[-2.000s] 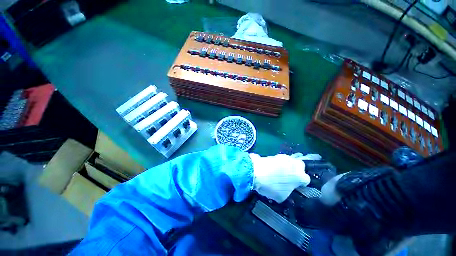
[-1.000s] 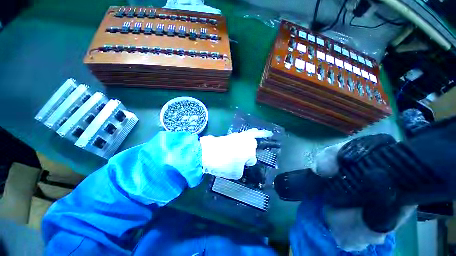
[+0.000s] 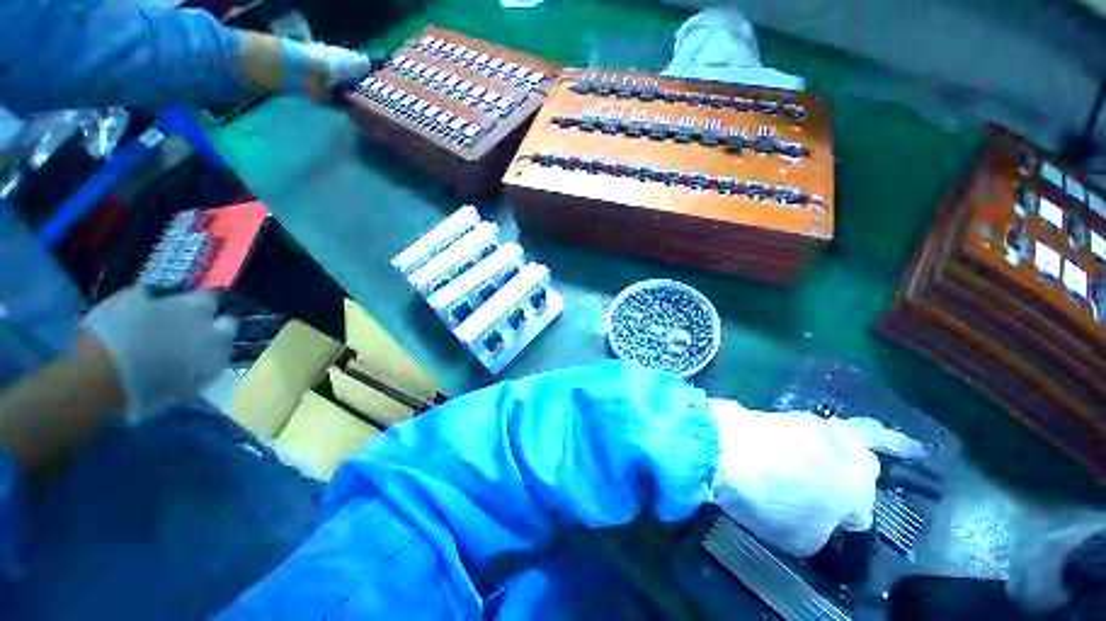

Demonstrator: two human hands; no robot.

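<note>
My left hand (image 3: 801, 473), in a white glove with dark fingertips, lies over the dark fixture (image 3: 837, 386). Its fingers point right; whether they hold anything is hidden. Finned silver heat sinks (image 3: 770, 570) show beneath and beside it. My right hand (image 3: 1045, 565) is blurred and cut off at the lower right edge, around the dark electric screwdriver (image 3: 952, 599), which is also partly out of view. The round white screw dish (image 3: 663, 328) is beyond my left forearm. Assembled heat sinks (image 3: 485, 291) with dark parts stand left of the dish.
Orange-brown board stacks stand behind: black legged parts on the middle one (image 3: 679, 176), small pale pieces on the left one (image 3: 449, 97), white squares on the right one (image 3: 1007, 285). Another person's gloved hands (image 3: 164, 349) are at left, one touching the left stack. An open carton (image 3: 291, 388) is below.
The view has swung left, so bench items sit further right. Another person's arms and the left board stack have come into view. The screwdriver and my right hand now show only partly.
</note>
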